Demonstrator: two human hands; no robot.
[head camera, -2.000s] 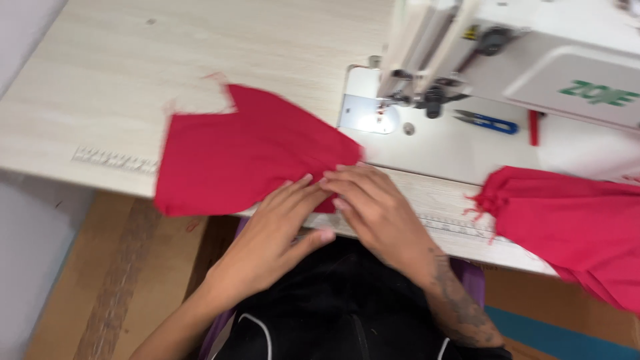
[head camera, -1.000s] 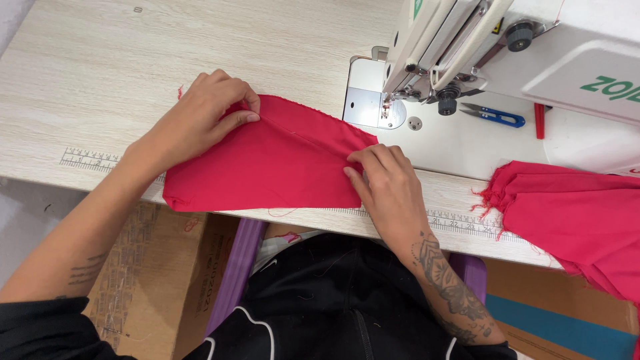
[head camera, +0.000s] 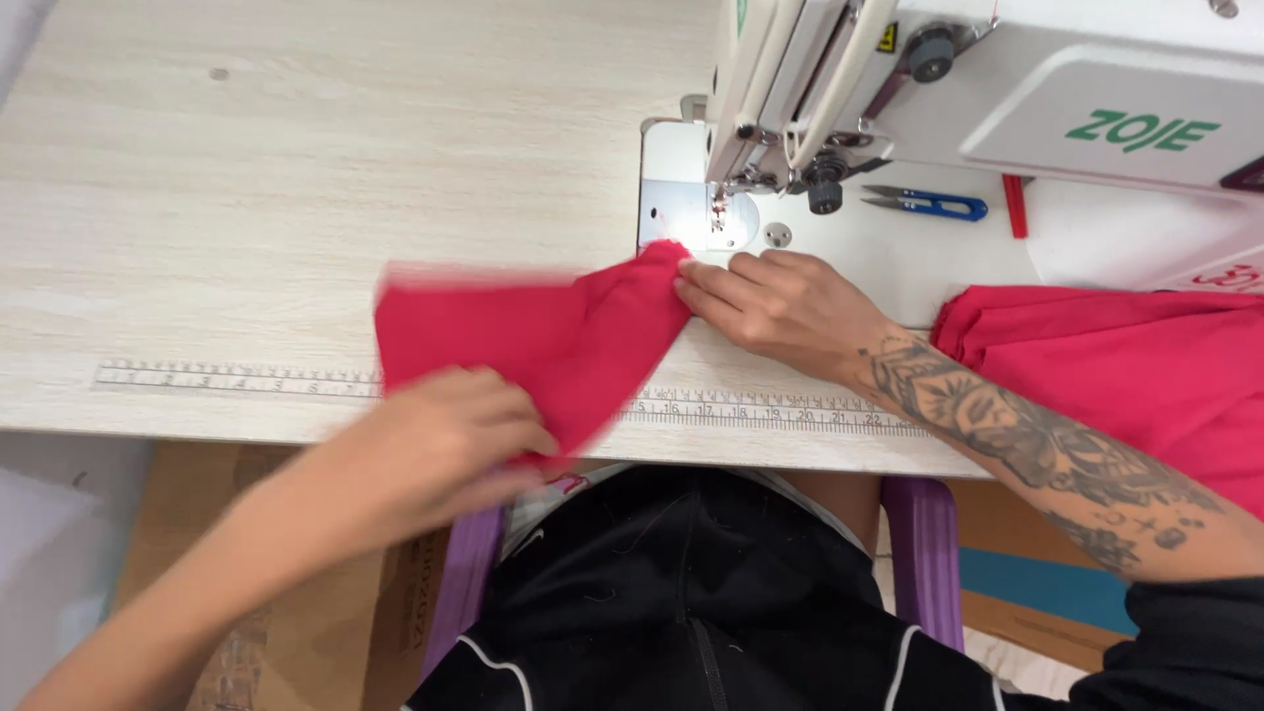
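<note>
A piece of red fabric (head camera: 513, 341) lies partly on the table, its left part blurred by motion. My right hand (head camera: 780, 301) pinches its right corner between thumb and fingers, just in front of the sewing machine's needle plate (head camera: 681, 212). My left hand (head camera: 464, 439), also blurred, is at the fabric's lower edge by the table's front; its fingers overlap the cloth, and whether they grip it cannot be told. The presser foot (head camera: 721, 212) of the white sewing machine (head camera: 1037, 99) stands just beyond the fabric's raised corner.
Blue thread snips (head camera: 928, 203) and a red tool (head camera: 1015, 205) lie on the machine bed. A folded stack of red fabric (head camera: 1106, 365) rests at the right, near my right forearm. A measuring tape strip (head camera: 247, 379) runs along the table's front edge. Purple chair arms (head camera: 923, 553) stand below.
My left hand has moved from the fabric's upper left edge to its lower edge. The fabric, spread flat a second ago, is now bunched toward my right hand, close to the needle plate.
</note>
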